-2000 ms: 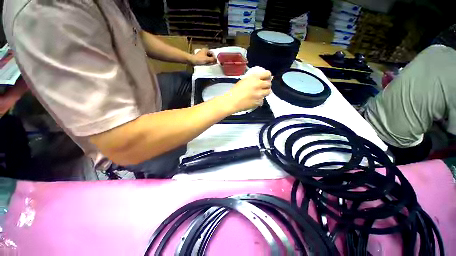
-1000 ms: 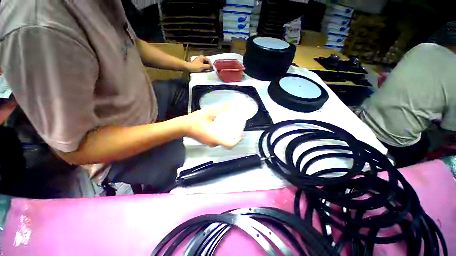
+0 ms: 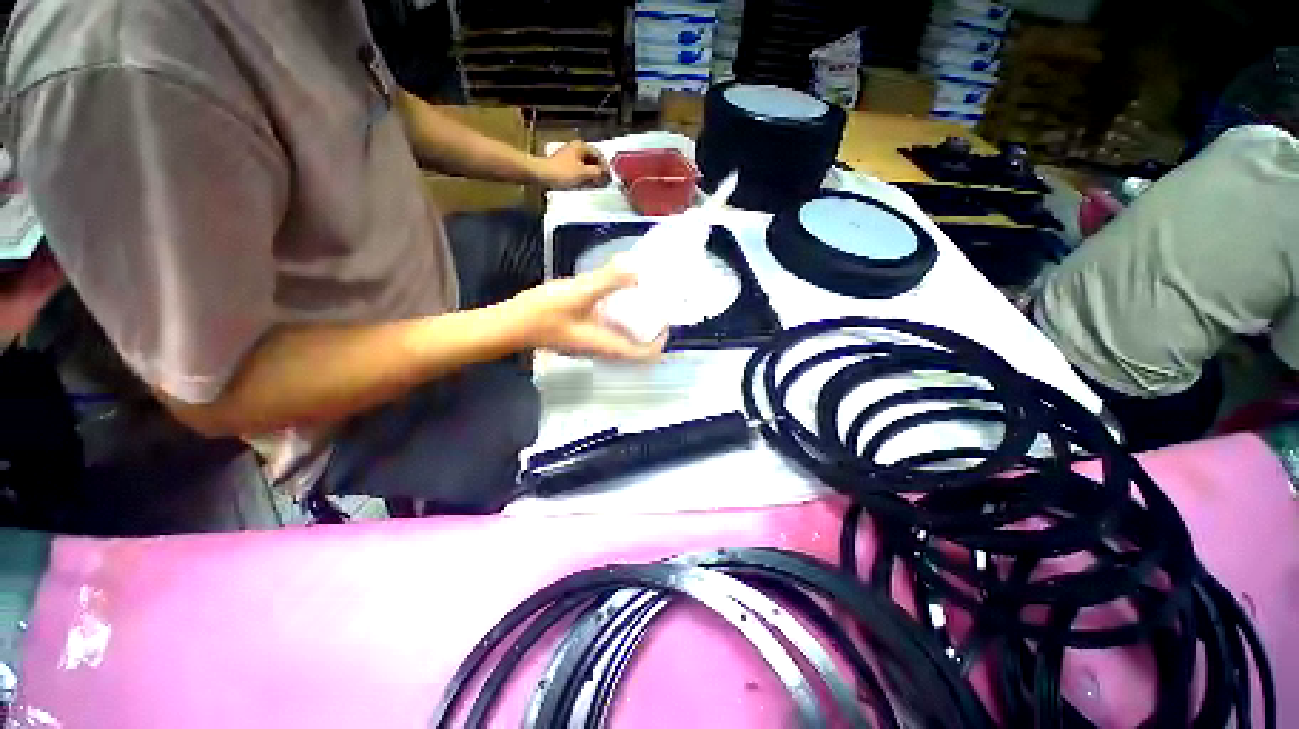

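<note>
My right hand (image 3: 606, 316) holds a white bottle (image 3: 663, 278) above the near part of the square black frame (image 3: 748, 306). The bottle's long nozzle points up and to the right. A round pale area (image 3: 712, 289) shows in the frame, partly hidden by the bottle; I cannot tell whether it is a disc or the cover. My left hand (image 3: 574, 165) rests at the table's far left corner, beside the red parts tray (image 3: 657, 182); its finger position is too small to make out. The black electric screwdriver (image 3: 641, 453) lies on the white cover, nearer than the frame.
A tall black disc stack (image 3: 769, 150) and a lower disc pile (image 3: 852, 245) stand beyond the frame. Black rings (image 3: 1140, 527) lie heaped at right. Flat metal rings (image 3: 712, 587) lie on the pink surface (image 3: 285, 598). Another seated person (image 3: 1168, 271) is at right; cartons (image 3: 673, 50) are behind.
My right hand first drew back from over the frame's far right toward its near edge. The bottle has since tilted upward, and its nozzle now shows. My left hand stays near the tray.
</note>
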